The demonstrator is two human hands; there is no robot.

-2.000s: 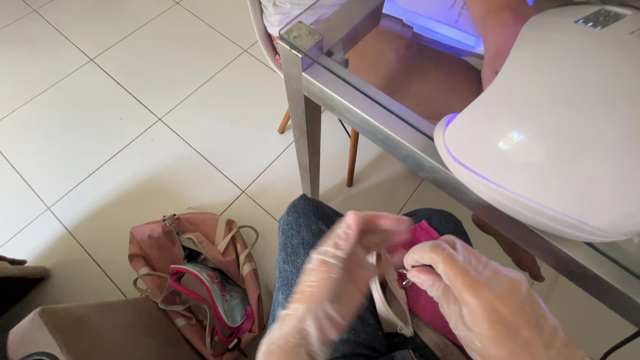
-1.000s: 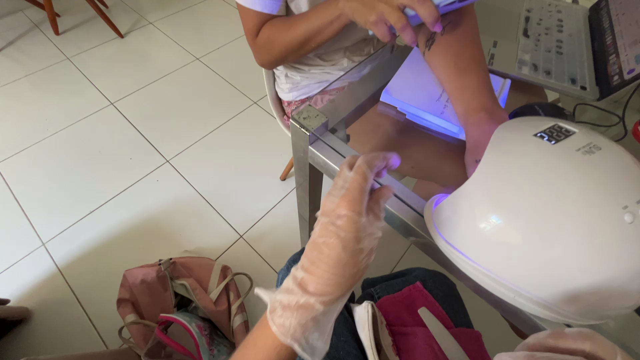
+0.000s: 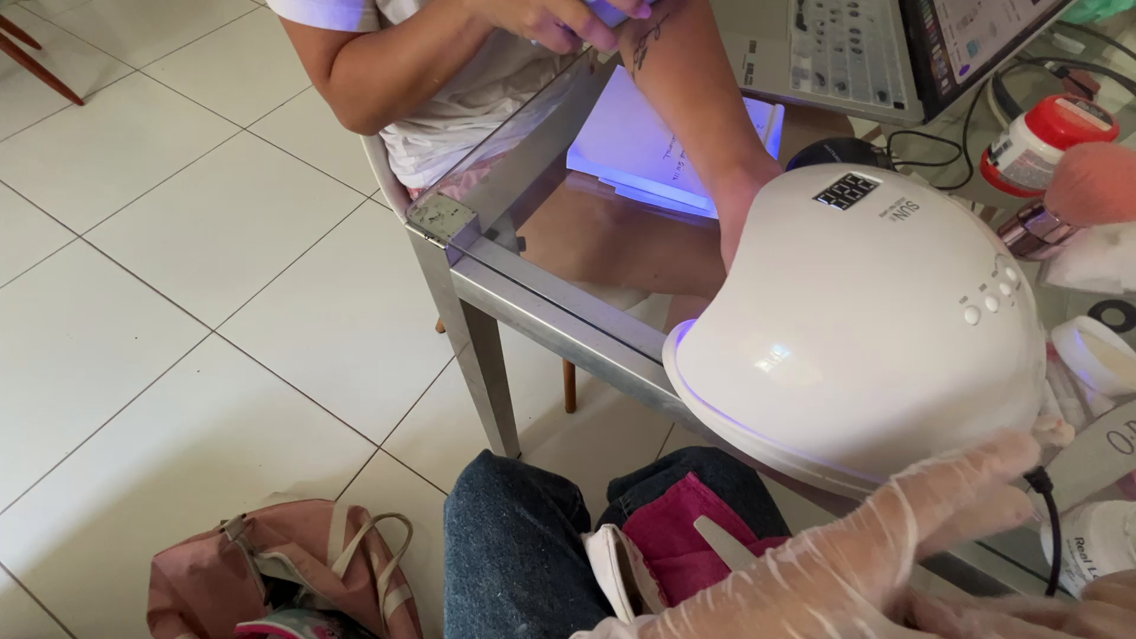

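Note:
My left hand (image 3: 852, 541), in a clear glove, reaches right, low across the view; its fingertips are beside the white nail lamp (image 3: 870, 328), near small items on the glass table. Whether it pinches anything is unclear. My right hand (image 3: 1047, 617), also gloved, shows only partly at the bottom right edge, below a white jar (image 3: 1096, 541); its fingers are hidden. A magenta cloth (image 3: 679, 541), a pale flat strip (image 3: 721, 543) and an open white pouch (image 3: 619, 568) lie on my jeans. Another person's hand is inside the lamp, which glows violet at its rim.
The glass table's metal frame (image 3: 568, 319) runs between me and the seated person (image 3: 426, 80). A laptop (image 3: 843, 53), red-lidded jar (image 3: 1047, 146), pink brush (image 3: 1096, 186) and cables stand beyond and right of the lamp. A pink bag (image 3: 204, 568) sits on the floor at lower left.
My left hand has gone from above my lap, through a raised position by the table edge, to the right beside the lamp. My right hand has left the pink cloth. The view has shifted up and right.

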